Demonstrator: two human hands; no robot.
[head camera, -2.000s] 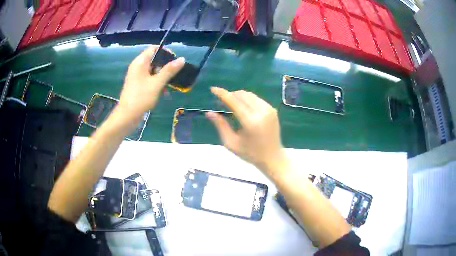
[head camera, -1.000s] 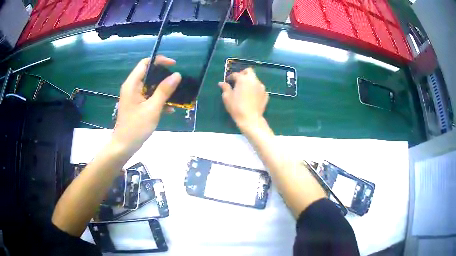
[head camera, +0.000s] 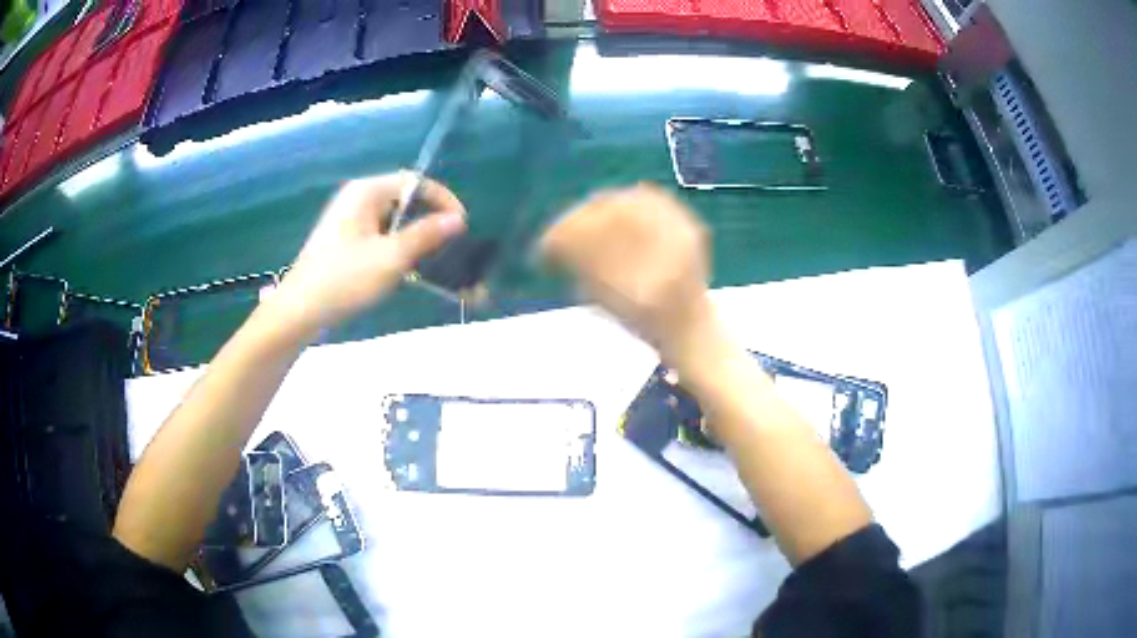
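My left hand holds a phone middle frame by its dark end over the green belt; the frame is raised and blurred. My right hand is blurred beside it over the belt; its fingers look bent, and I cannot tell whether it holds anything. A single middle frame lies flat on the white sheet. Overlapping frames lie at the left, and others lie at the right, partly hidden by my right forearm.
The green conveyor belt carries a frame at the back right, another farther right and several at the left. Red trays and a dark tray stand beyond. A black tray is at left, printed sheets at right.
The view has shifted and turned. My left hand still holds the frame, now tilted differently. My right hand has left the belt frame it was over and is beside my left hand.
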